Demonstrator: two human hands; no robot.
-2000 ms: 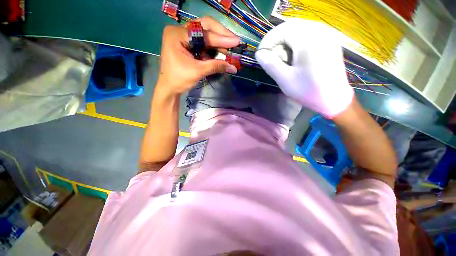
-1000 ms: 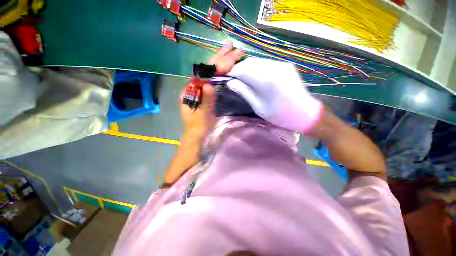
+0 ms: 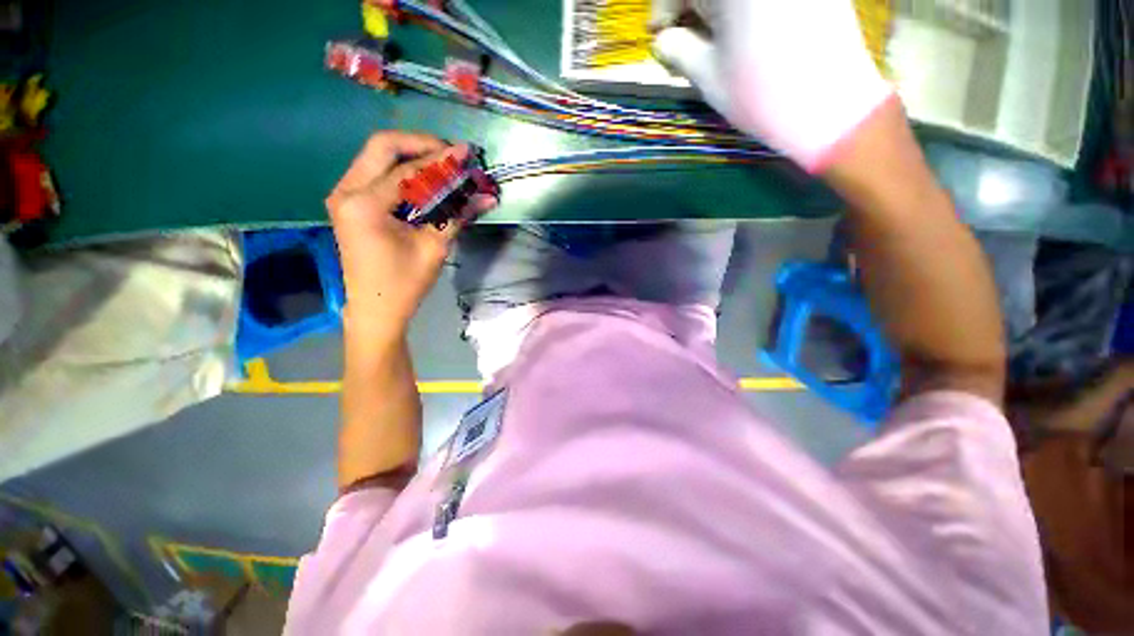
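My bare left hand (image 3: 388, 230) holds several red and black connector housings (image 3: 435, 186) at the bench's front edge. Wires (image 3: 597, 159) run right from beside these housings along the bench. My gloved right hand (image 3: 796, 75) is over the near compartment of the white tray (image 3: 995, 93), among the yellow wires (image 3: 618, 37). Its fingertips are blurred and partly cut off by the top edge, so what they hold cannot be told.
Part-built harnesses with red connectors (image 3: 465, 80) lie on the green bench (image 3: 187, 124) beyond my left hand. Yellow and red items (image 3: 27, 168) lie at the far left. Blue stools (image 3: 836, 342) stand below the bench. A person's light-coloured clothing (image 3: 118, 336) is at left.
My right hand has left the connectors and moved up and right to the yellow wires. My left hand has moved left with the housings. The view has shifted.
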